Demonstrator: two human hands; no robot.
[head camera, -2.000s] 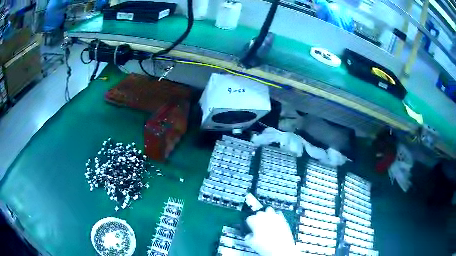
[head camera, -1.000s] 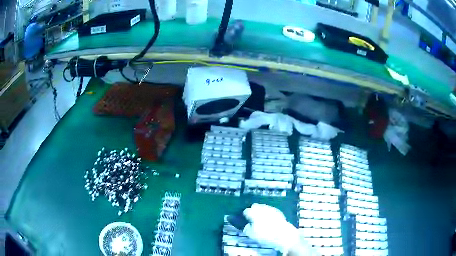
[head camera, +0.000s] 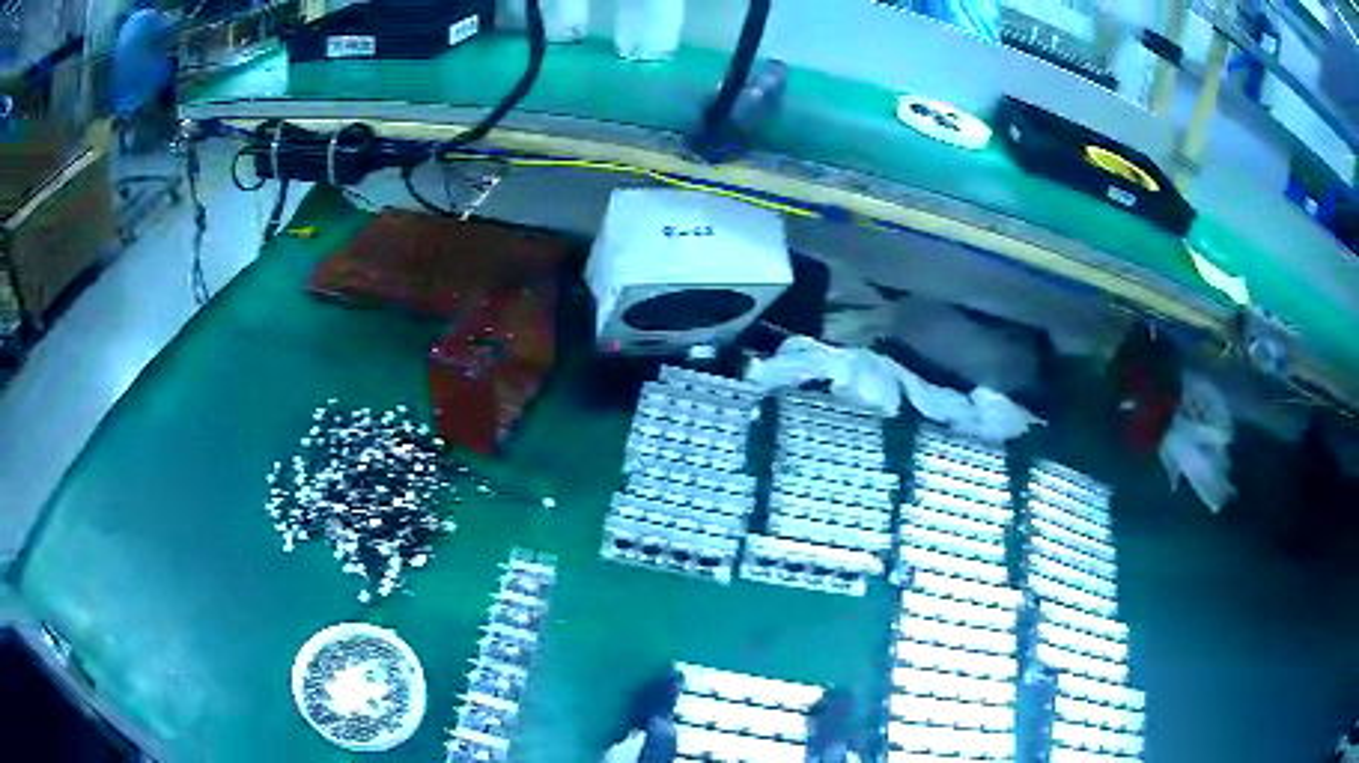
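A short stack of silver metal parts (head camera: 750, 719) lies at the bottom edge. My left hand (head camera: 644, 730) is at its left end, mostly cut off, with a dark fingertip and a bit of white glove showing. My right hand (head camera: 832, 724) is at its right end, only dark fingertips showing. The fingertips flank the parts and appear to touch both ends. Four columns of silver metal parts (head camera: 961, 596) stand behind and to the right. A separate pronged column (head camera: 504, 656) lies to the left.
A heap of tiny black-and-silver bits (head camera: 362, 492) and a round dish of bits (head camera: 358, 687) are at left. Reddish-brown blocks (head camera: 492, 365), a white box with a dark opening (head camera: 689, 261) and white cloth (head camera: 894, 391) stand behind, below the green shelf (head camera: 835, 127).
My right hand has moved from above the near stack to its right end, lower in view. My left hand has come into view at the left end. The camera view has shifted slightly.
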